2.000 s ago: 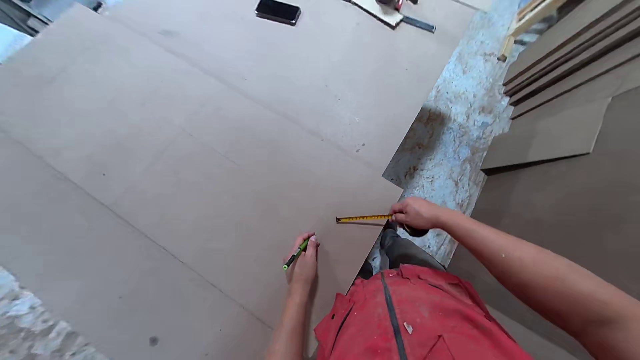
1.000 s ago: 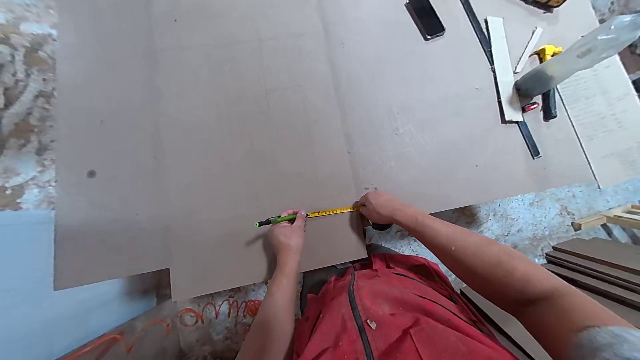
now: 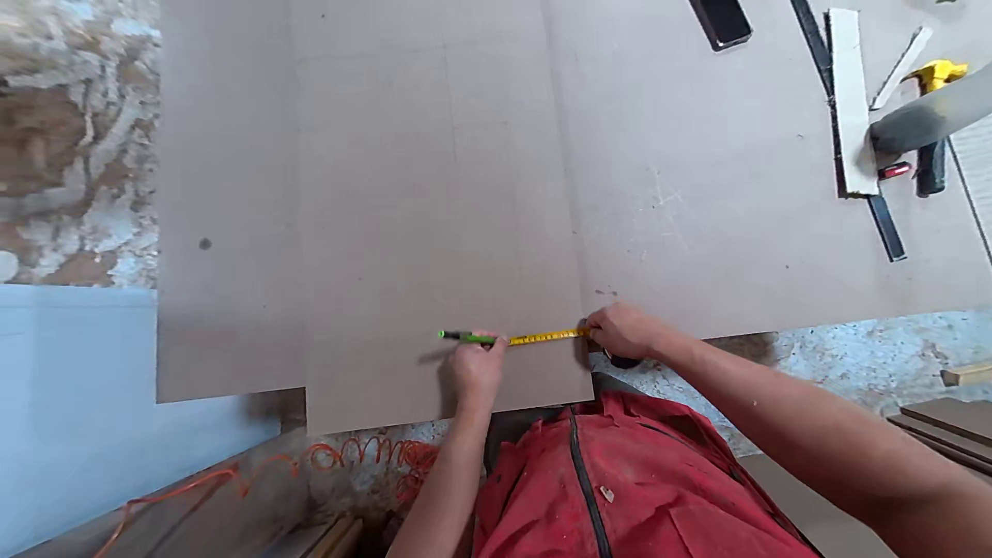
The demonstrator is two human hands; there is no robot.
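Observation:
My left hand [image 3: 477, 366] rests low on a greyish-brown sheet of board [image 3: 434, 256] and holds a green and black pencil or marker [image 3: 467, 337], which points left. A yellow tape measure blade [image 3: 546, 336] lies flat between my two hands, its left end at my left fingers. At the board's right-hand corner, my right hand [image 3: 620, 332] grips the tape; its dark case [image 3: 622, 360] shows partly beneath the palm. The pen's writing tip cannot be made out.
A black phone [image 3: 722, 23] lies at the top. On the right are a white strip [image 3: 854, 105], a dark metal bar [image 3: 886, 229], a yellow-headed hammer [image 3: 931, 163] and a translucent tube [image 3: 938, 116]. Below the board's front edge runs a coiled orange hose [image 3: 364, 452]; boards [image 3: 949, 422] are stacked lower right.
The view has swung strongly since the first frame. My left hand, apart from the tape's end two seconds ago, is now at it. The pen has turned to lie nearly in line with the tape.

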